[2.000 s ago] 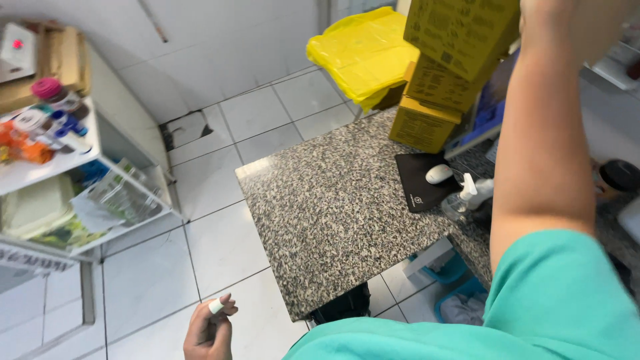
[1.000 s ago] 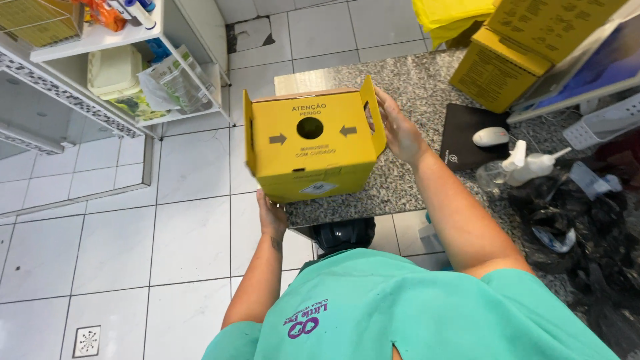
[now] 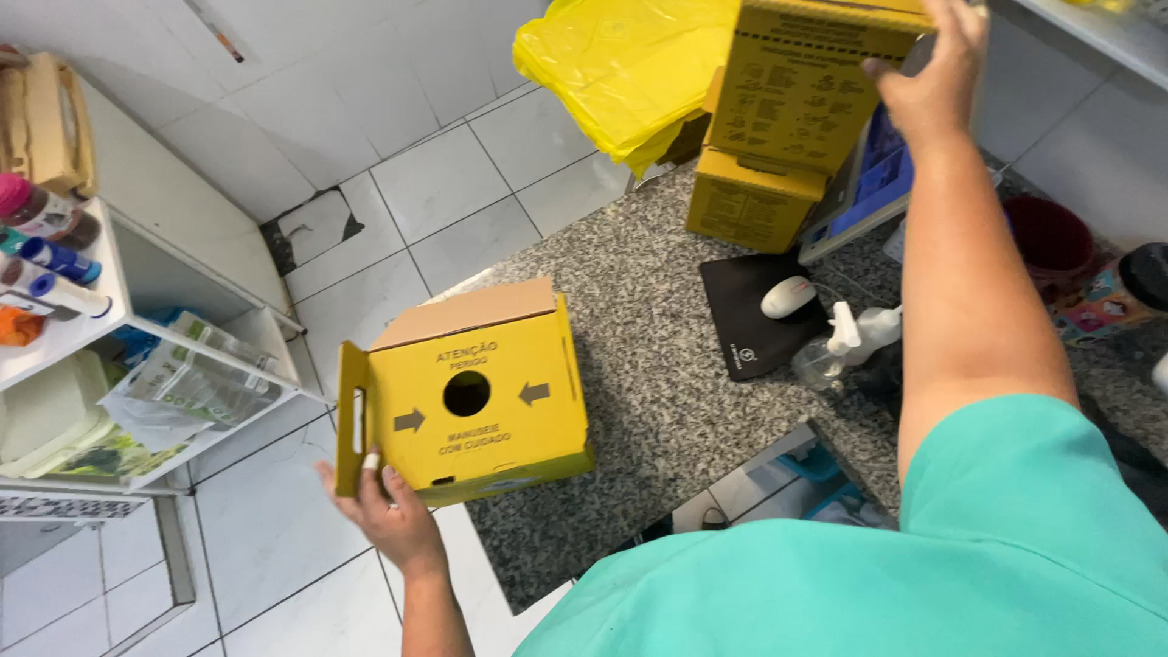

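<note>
A yellow cardboard sharps box (image 3: 474, 392) with a round hole in its top sits at the left end of the granite counter (image 3: 630, 383). My left hand (image 3: 392, 511) grips the raised handle flap on its left side, fingers around the slot. At the upper right, my right hand (image 3: 940, 82) is on the right edge of a larger yellow cardboard box (image 3: 794, 82), thumb on its printed face. That box stands over a smaller yellow carton (image 3: 753, 201); whether it rests fully on it cannot be told.
A yellow plastic bag (image 3: 630, 73) lies behind the cartons. To the right are a black mouse pad (image 3: 744, 319), a white mouse (image 3: 787, 297), a clear spray bottle (image 3: 826, 351) and a monitor (image 3: 867, 201). White shelves (image 3: 210, 347) with bottles stand at the left.
My right hand has left the box with the hole and moved up to the larger carton at the back. My left hand has shifted to the side flap. The view has swung noticeably.
</note>
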